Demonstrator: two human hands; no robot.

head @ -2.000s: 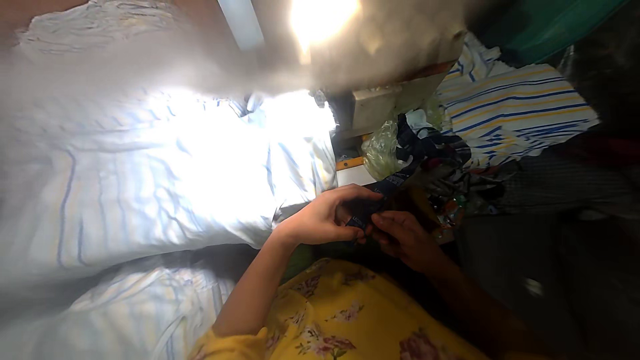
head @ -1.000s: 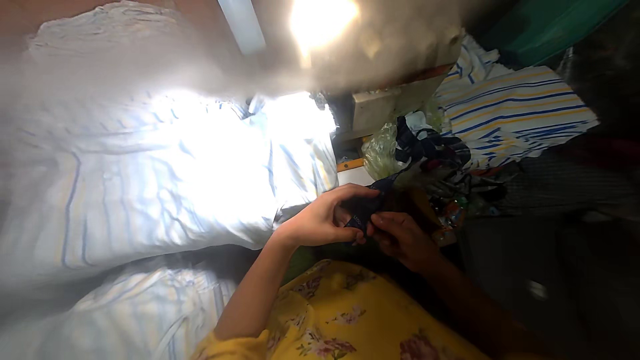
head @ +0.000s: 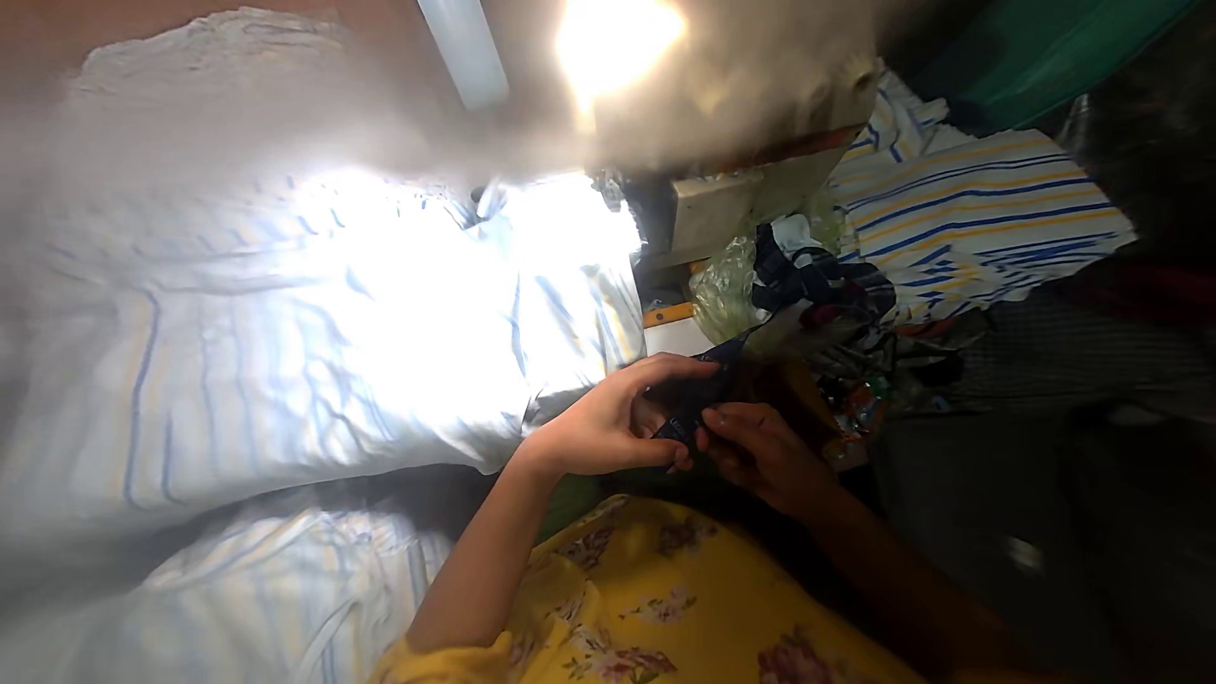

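A strip of dark navy fabric (head: 698, 394) stretches between my two hands, its far end running up toward a bundle of dark cloth (head: 807, 280). My left hand (head: 617, 418) curls around the strip, fingers above and thumb below. My right hand (head: 765, 451) pinches the strip's lower edge between thumb and fingertips, just right of the left thumb. Both hands are above my lap, in front of the yellow floral garment (head: 684, 589). Shadow hides part of the fabric and the right fingers.
White striped cloth (head: 237, 380) covers the left side, glaring under a bright lamp (head: 617, 43). A clear plastic bag (head: 727, 290) lies beyond my hands. Folded striped fabric (head: 988, 218) sits at the upper right. Below it are shiny scraps (head: 860, 404). A pale machine-like block (head: 717, 214) stands behind.
The navy fabric between my hands has shifted and spread slightly, with more of it showing above my left hand. Both hands stay in nearly the same place.
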